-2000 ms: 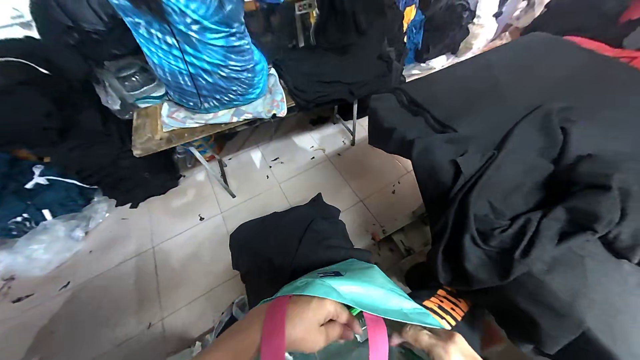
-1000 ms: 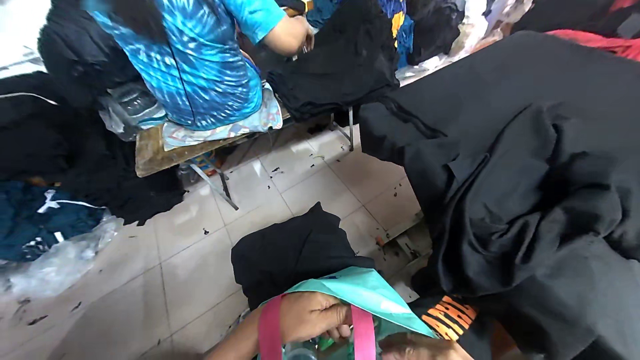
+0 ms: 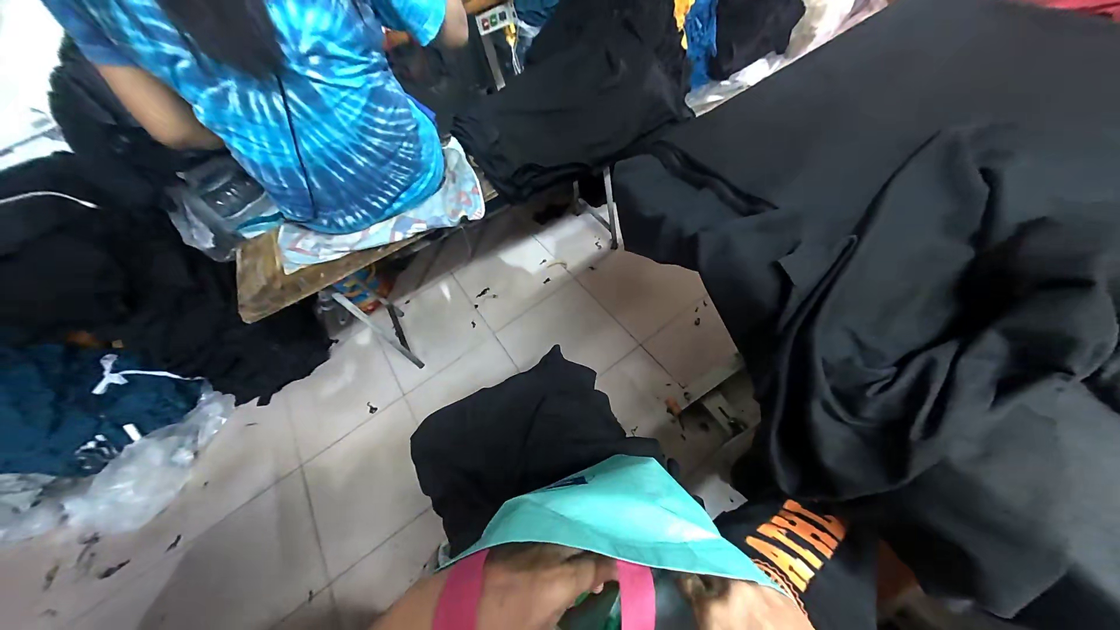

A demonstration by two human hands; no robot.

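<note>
A turquoise bag (image 3: 612,507) with pink handles gapes at the bottom centre. My left hand (image 3: 534,586) reaches into it through the left pink handle, its fingertips close to a green and clear item (image 3: 599,608) inside; whether it grips this is hidden. At the bag's right side is my right hand (image 3: 744,604), with its fingers mostly hidden behind the rim. Black cloth (image 3: 525,433) lies just beyond the bag. Black fabric with orange lettering (image 3: 801,542) is beside my right hand.
A large spread of black fabric (image 3: 919,306) fills the right side. A person in a blue tie-dye shirt (image 3: 324,122) sits on a wooden bench (image 3: 271,280) at the upper left. Dark clothes and clear plastic (image 3: 149,490) lie at left on the tiled floor (image 3: 367,516), which has scattered scraps.
The seated person's arm has moved, reaching forward a second ago and now partly out of view. Both my hands stay at the bag, the left one now deeper behind its rim.
</note>
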